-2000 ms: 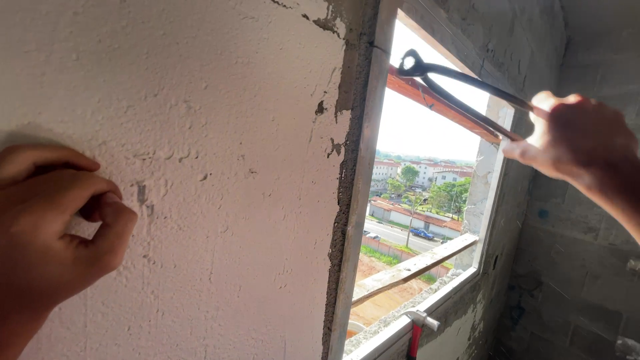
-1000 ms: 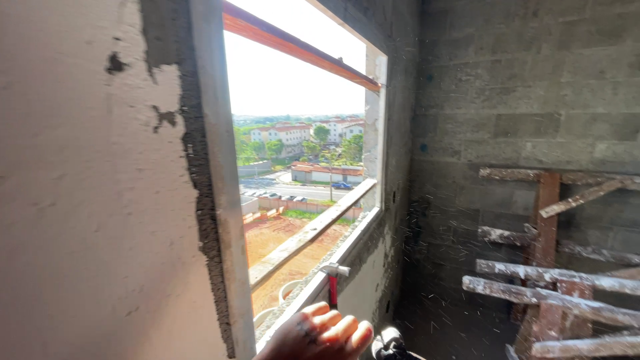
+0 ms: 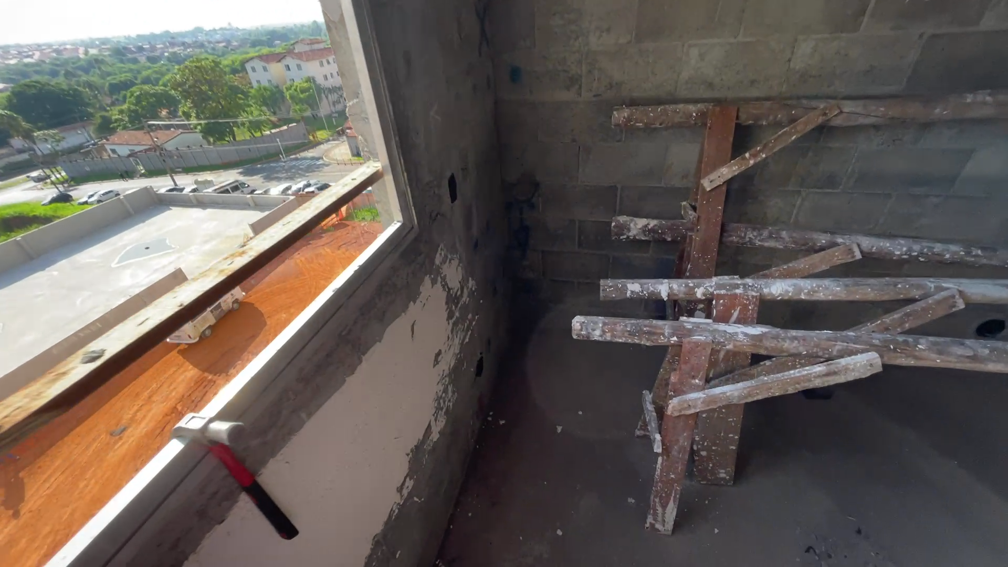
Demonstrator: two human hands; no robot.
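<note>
Neither my left hand nor my right hand shows in the head view now. A claw hammer with a red and black handle hangs by its head from the lower ledge of the window frame, its handle slanting down along the wall. Beyond the ledge, a wooden board runs across the window opening. The pincers seen earlier are out of view, so what my hands hold is hidden.
Paint-spattered wooden trestles with long rails stand on the concrete floor at the right, near the block wall. The window gives onto a drop to orange earth. Partly plastered wall lies under the window.
Both hands have gone out of view; two seconds ago the right one held up long-handled pincers at the window. The view has swung right and down. The hammer hung at the ledge before too.
</note>
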